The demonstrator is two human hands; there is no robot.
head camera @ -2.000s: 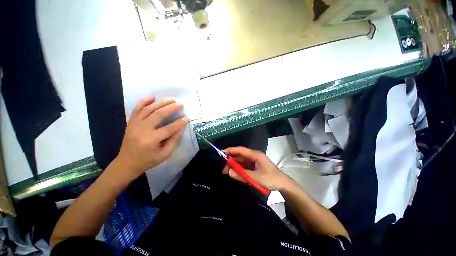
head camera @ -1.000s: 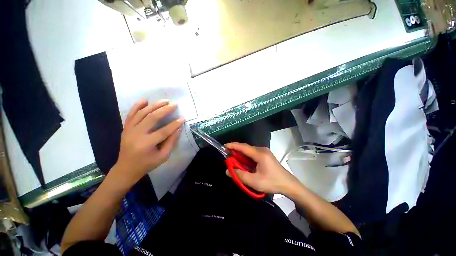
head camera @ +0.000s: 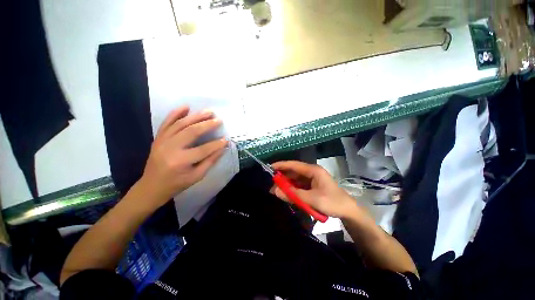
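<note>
The white fabric piece [head camera: 193,73] lies on the white table and hangs over its front edge. A dark panel [head camera: 123,105] shows along its left side. My left hand [head camera: 185,149] lies flat on the white fabric with its fingers spread a little. My right hand [head camera: 314,187] holds the scissors [head camera: 296,196] by the red handles. Their silver blades point up and left to the right edge of the white fabric, just right of my left fingertips. The blade tips are too small and blurred to tell if they are open.
The beige machine bed [head camera: 317,41] is at the top, under a bright lamp. Another dark cut panel [head camera: 35,88] lies at far left. A stack of dark and white pieces [head camera: 463,181] hangs at the right. White scraps [head camera: 375,152] lie below the table's green edge [head camera: 352,117].
The view has shifted. The scissors, seen with spread handle loops a second ago, now look narrower, edge-on. They remain at the fabric's right edge, and my left hand stays on the fabric.
</note>
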